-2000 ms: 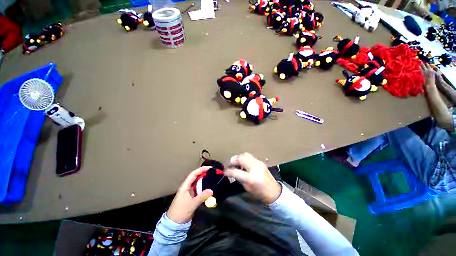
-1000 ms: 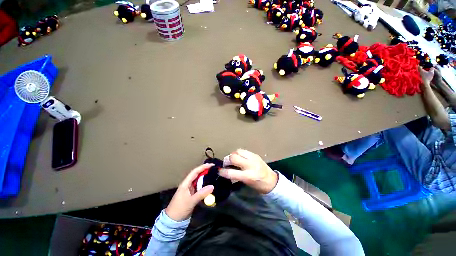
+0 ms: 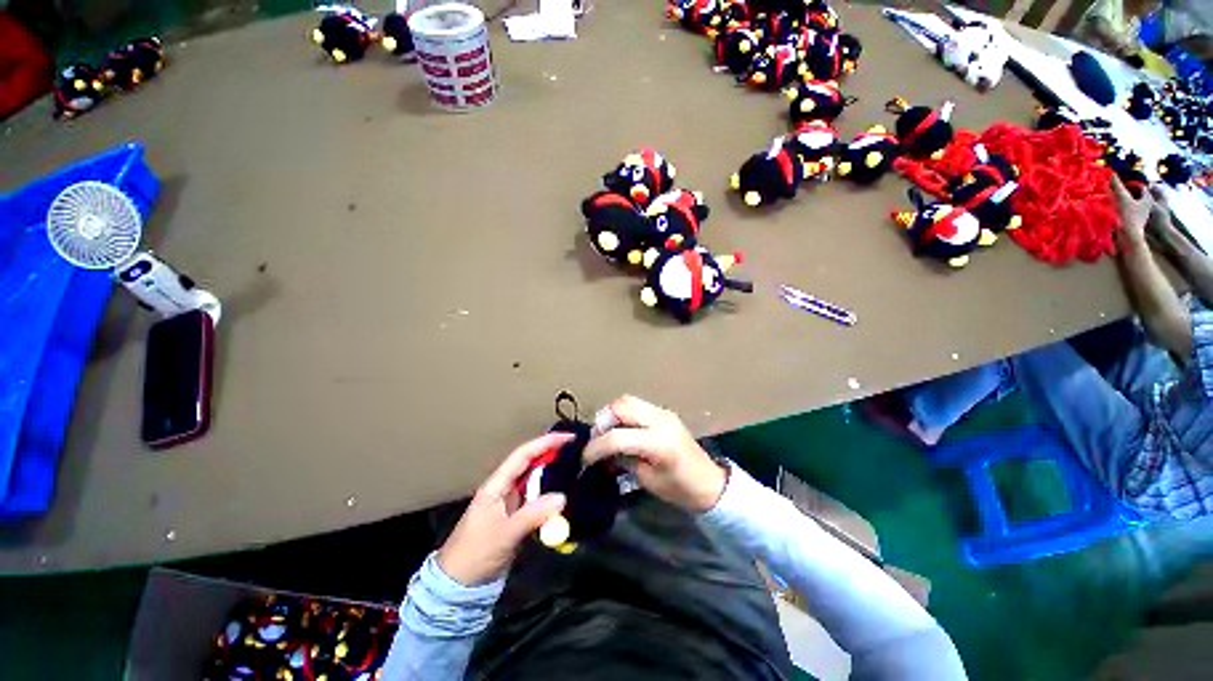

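Observation:
A plush penguin [image 3: 585, 495] is held above my lap at the table's near edge. Its black loop [image 3: 567, 405] stands up and its yellow foot points down toward me. My left hand [image 3: 498, 516] is shut on its left side, by the red scarf and white belly. My right hand [image 3: 657, 452] has its fingertips pinched against the top right of the penguin. A needle or thread cannot be made out. Several finished-looking penguins [image 3: 686, 282] lie in a cluster on the table, beside slim thread snips [image 3: 817, 305].
At left are a blue tray [image 3: 53, 333], a fan [image 3: 96, 226] and a smartphone [image 3: 178, 378]. A patterned tub [image 3: 454, 59] stands on the far side. A red heap [image 3: 1064, 194] lies before a neighbouring worker. Below are a carton of penguins [image 3: 299, 639] and a blue stool [image 3: 1024, 492].
The right hand has moved in from the penguin's side to pinch near its top. The penguin has turned slightly in the left hand. The view has shifted a little.

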